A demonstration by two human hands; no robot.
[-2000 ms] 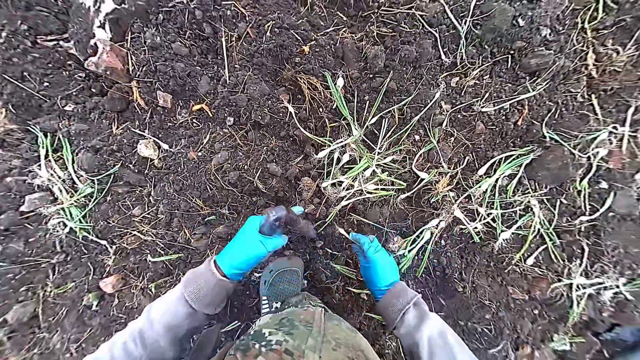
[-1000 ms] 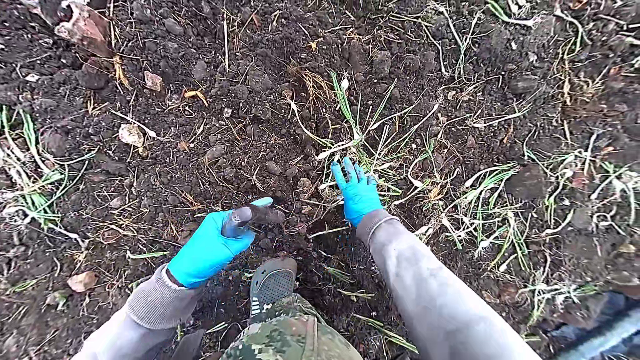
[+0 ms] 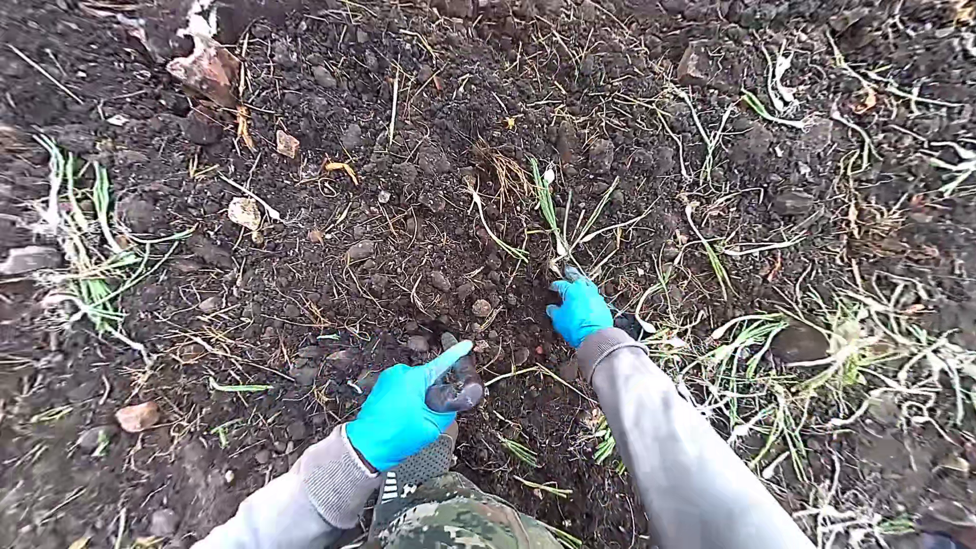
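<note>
My left hand [image 3: 412,400], in a blue glove, is over the soil at lower centre. Dark, curled shapes at its fingers may be soiled glove fingertips or a held thing; I cannot tell which. My right hand [image 3: 579,309], also blue-gloved, reaches down to the soil right of centre. Its fingertips are at the lower end of a few thin green plants with pale bulbs [image 3: 560,240], and its grip is unclear. Loose bulb plants [image 3: 747,351] lie to the right of that hand. Another bunch of green plants [image 3: 95,252] lies at the far left.
Dark, lumpy soil [image 3: 320,282] with dry roots surrounds the hands. A reddish stone [image 3: 206,72] is at upper left, a pale stone [image 3: 244,213] below it, and a brown stone [image 3: 138,416] at lower left. A grey shoe [image 3: 427,465] and a camouflage-clad leg [image 3: 465,515] are at the bottom.
My right hand has moved from beside my left hand out to the plants. Fewer plants lie at the centre spot than two seconds ago. My left hand stays low over the soil.
</note>
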